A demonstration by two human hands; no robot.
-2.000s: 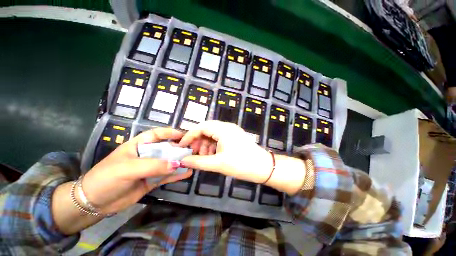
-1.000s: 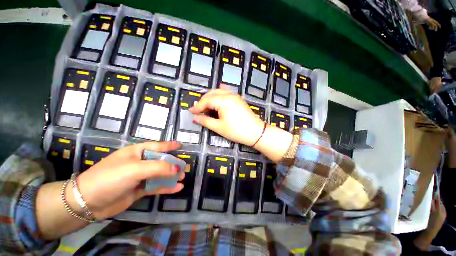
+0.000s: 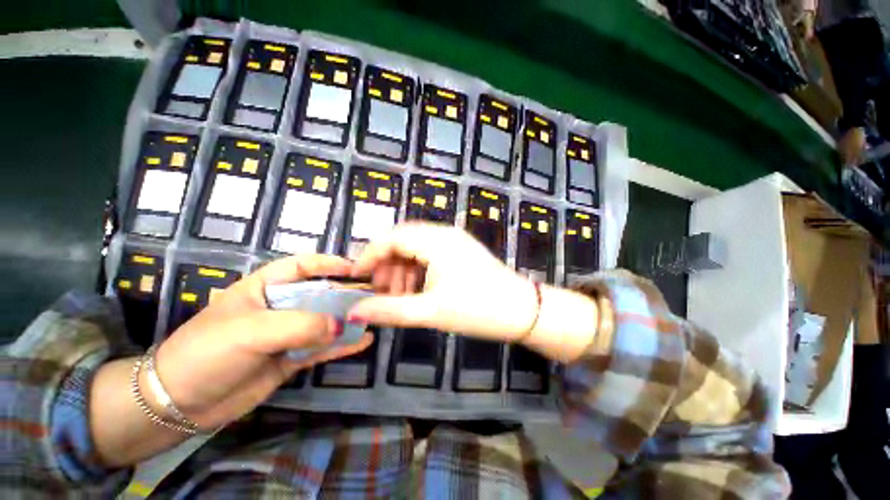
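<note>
My left hand holds a grey hand stack of inserts over the lower left of the tray. My right hand is at the stack's right end, its thumb and fingers touching the stack's edge. The blister tray holds three rows of black phone-like housings with yellow marks and a gold square. The back row shows grey or white rectangles in the housings. In the middle row the four left housings show white or grey rectangles, and those further right look dark. My hands hide part of the front row.
A spare insert stack stands on the bench right of the tray. Beside it is a white foam-like box with brown cardboard and grey-white pieces inside. A green conveyor with white rails runs behind. Dark trays and part of a person show at upper right.
Since one second ago, my right hand has left the middle-row housing and come back to the stack in my left hand. The fourth middle-row housing now shows a white rectangle, uncovered by the hand.
</note>
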